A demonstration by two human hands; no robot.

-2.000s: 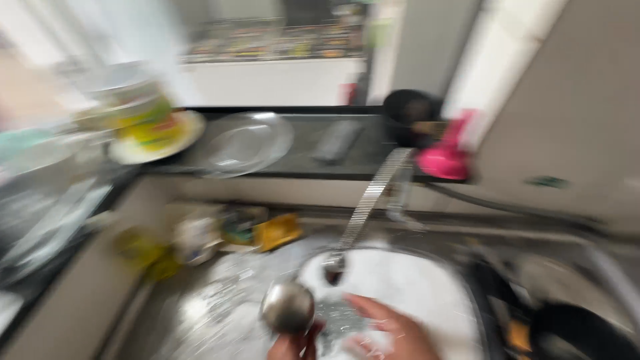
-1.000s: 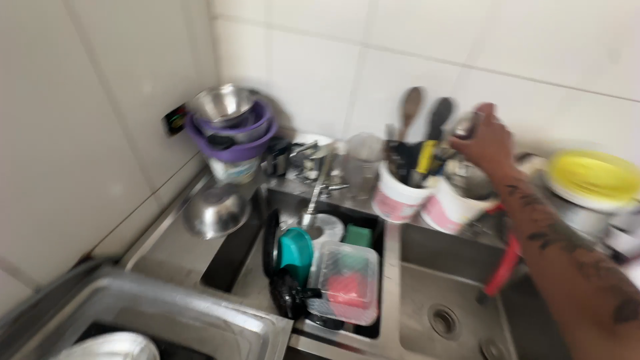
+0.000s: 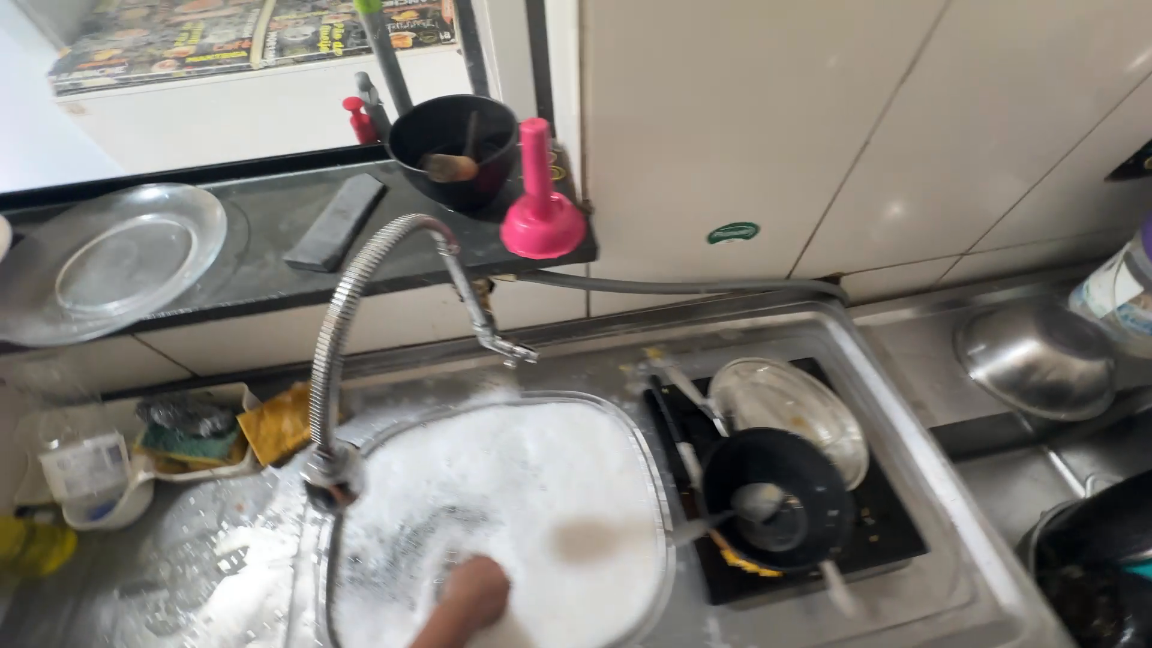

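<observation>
My left hand [image 3: 472,594] reaches in from the bottom edge to the white suds [image 3: 540,459] in the sink basin [image 3: 668,504]; its fingers are hidden, so its hold cannot be made out. A blurred tan shape lies over the suds to its right, too smeared to name. My right hand is not plainly in view. The coiled metal faucet [image 3: 328,360] arches over the basin's back left. Right of the basin, a black pan [image 3: 778,450] with a spoon [image 3: 756,502] in it stands by a clear oval dish [image 3: 810,405] on a black board [image 3: 864,558].
Sponges [image 3: 193,445] sit in a white caddy [image 3: 236,396] at left. On the dark ledge [image 3: 261,220] are a glass plate [image 3: 126,261], a grey bar [image 3: 335,223], a black bowl [image 3: 454,193] and a pink plunger [image 3: 542,216]. A metal bowl [image 3: 1035,360] lies at right.
The view has swung from the other sink, where my right hand was at the utensil containers, back to the suds-filled basin. That hand has left the containers; my left hand now shows at the suds.
</observation>
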